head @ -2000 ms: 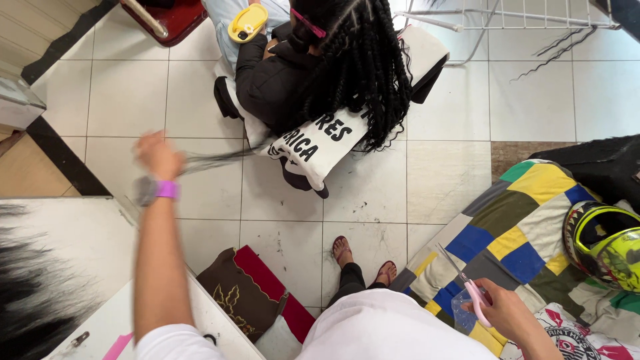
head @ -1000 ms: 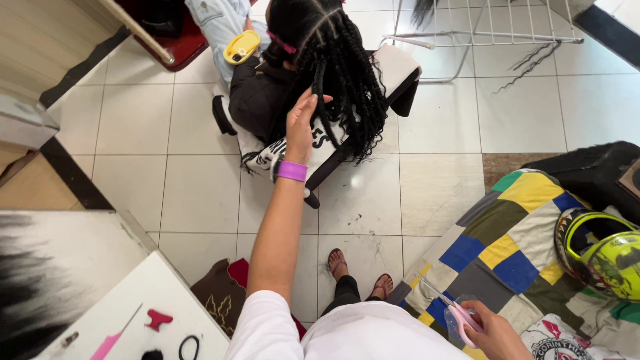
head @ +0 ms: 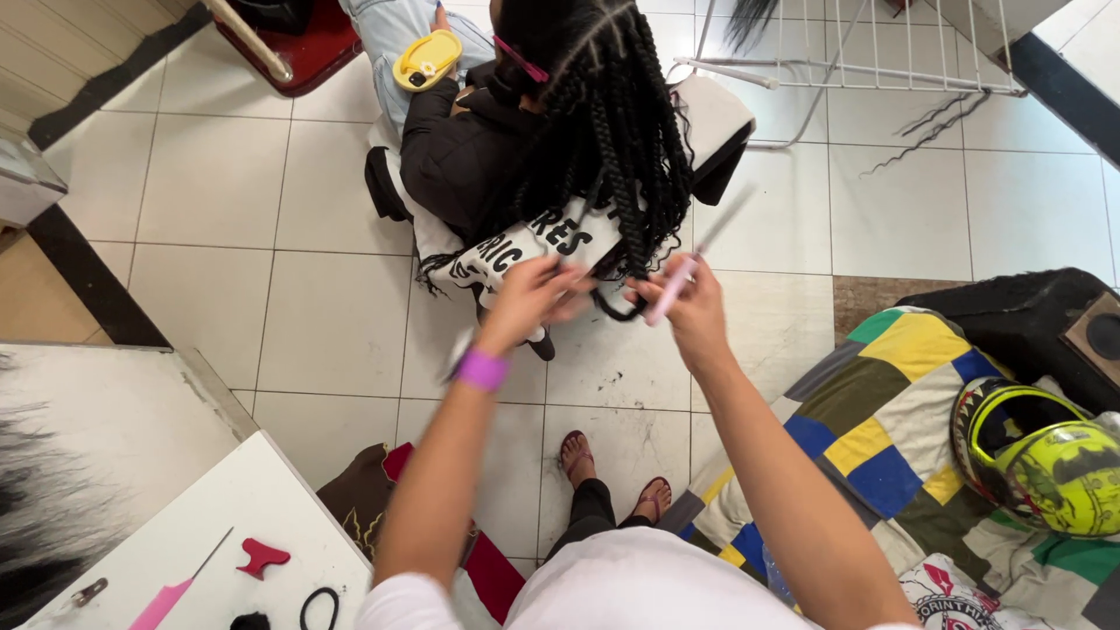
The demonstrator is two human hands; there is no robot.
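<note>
A seated person with long black braids point(head: 621, 140) is in front of me, turned away. My right hand point(head: 687, 302) holds pink-handled scissors point(head: 674, 289), their blades pointing up and away. Its fingertips meet the curled lower end of a braid point(head: 617, 306). Just to the left, my left hand point(head: 547, 293) is blurred, with fingers bent beside the braid; whether it grips any hair cannot be told. A purple band point(head: 481, 370) circles my left wrist. Behind the braids lies a white cloth with black lettering point(head: 525, 249).
A white table point(head: 219, 499) at lower left bears a pink rat-tail comb point(head: 166, 602), a red hair clip point(head: 262, 557) and a black hair tie point(head: 318, 608). At right, a patchwork cover point(head: 875, 420) lies under a yellow helmet point(head: 1050, 464). A white wire rack point(head: 875, 70) stands at upper right.
My right hand has come from the lower right to the braids with the scissors. My left hand, at far left two seconds ago, went to the braids and is now lower, near their ends.
</note>
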